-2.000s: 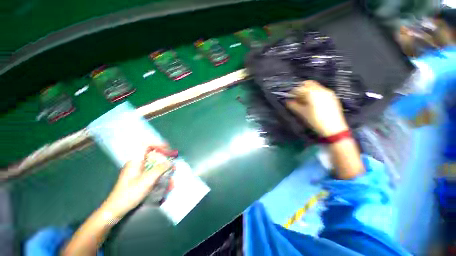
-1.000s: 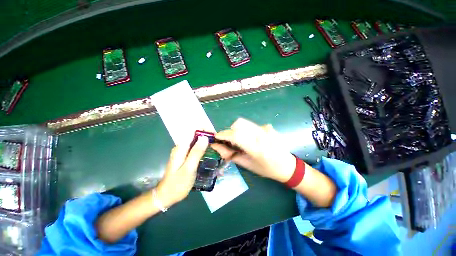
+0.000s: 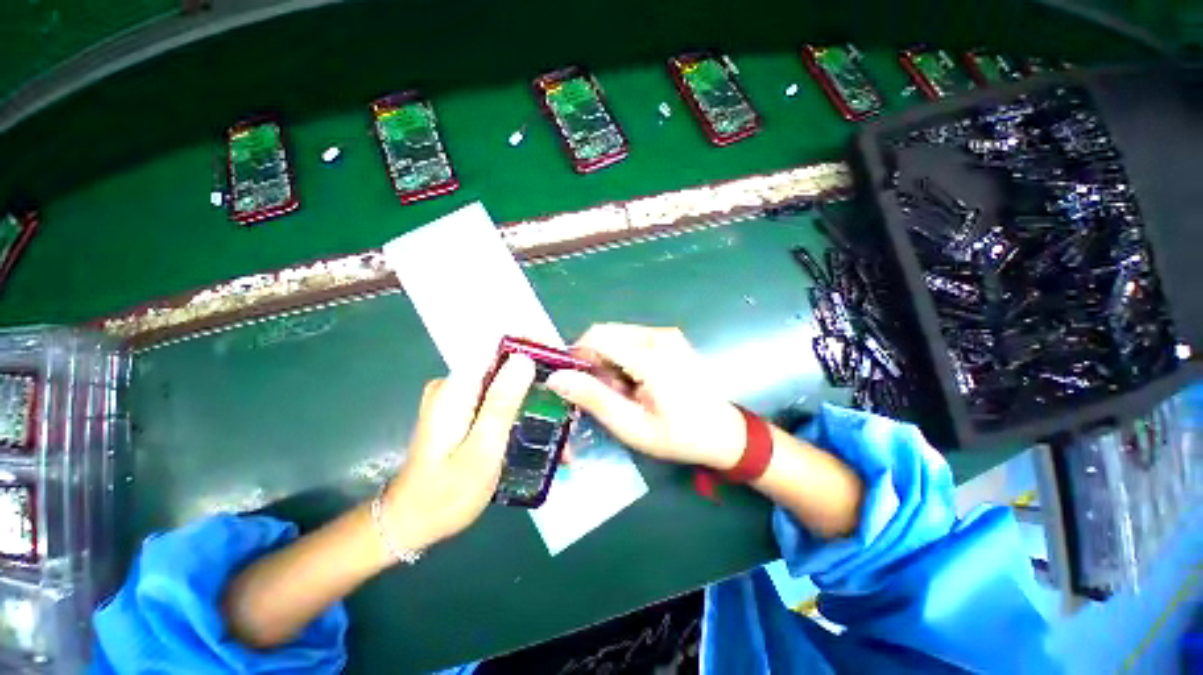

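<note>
A half-assembled phone (image 3: 534, 442) with a red rim and green board is held upright above a white sheet (image 3: 478, 284). My left hand (image 3: 462, 442) grips it from the left side, the thumb near its top end. My right hand (image 3: 656, 396) is at the phone's top right, its fingers pinched at the red top edge. Something dark shows between the right fingers; it is mostly hidden, and I cannot tell if it is a black part or a tool.
A black bin (image 3: 910, 284) heaped with black parts stands at the right, with loose black parts (image 3: 844, 317) beside it. Several phones (image 3: 581, 119) lie on the green conveyor (image 3: 330, 237) beyond the pale edge strip (image 3: 686, 207). Clear trays (image 3: 79, 448) stand at left.
Two seconds ago my right hand was over the black parts bin; one second ago it was at the phone. Since then the hands have barely moved, and the conveyor phones show slightly further left.
</note>
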